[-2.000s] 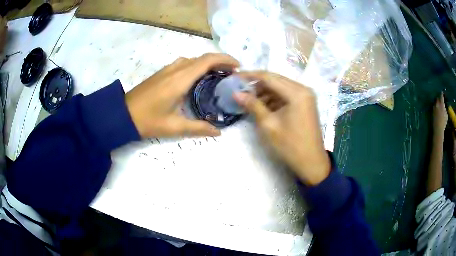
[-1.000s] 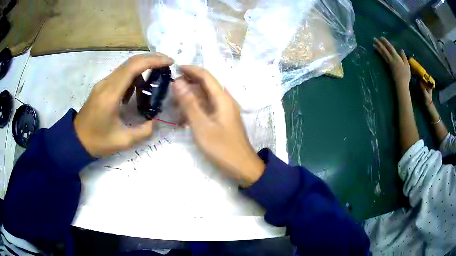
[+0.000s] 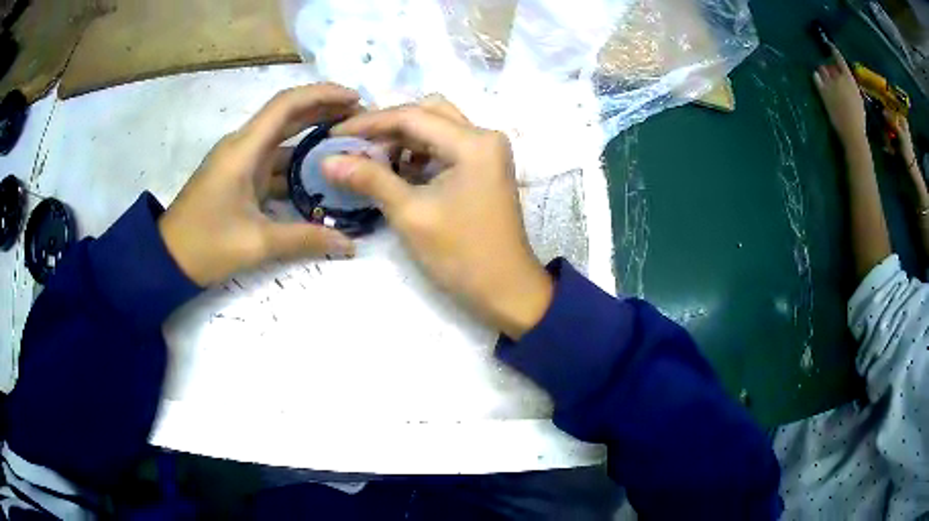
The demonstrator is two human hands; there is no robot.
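Note:
My left hand (image 3: 239, 193) grips a round black housing (image 3: 357, 220) by its left rim, above the white work sheet (image 3: 336, 356). The housing's open face is turned up towards me. A pale round disc (image 3: 341, 175) lies at its opening. My right hand (image 3: 448, 193) holds the disc there, thumb on its face and fingers at the housing's upper right. My fingers hide the right part of the disc and rim. Whether the disc is fully seated I cannot tell.
Several black housings (image 3: 50, 240) lie at the left edge. A clear plastic bag (image 3: 550, 51) and brown board (image 3: 183, 36) lie beyond the sheet. At right, on the green bench (image 3: 703, 254), a person in dotted sleeves has a hand (image 3: 845, 102) near a yellow tool (image 3: 882, 90).
The housing has turned from nearly edge-on to face up. The disc now shows in it under my right thumb. The red wire seen below the housing no longer shows.

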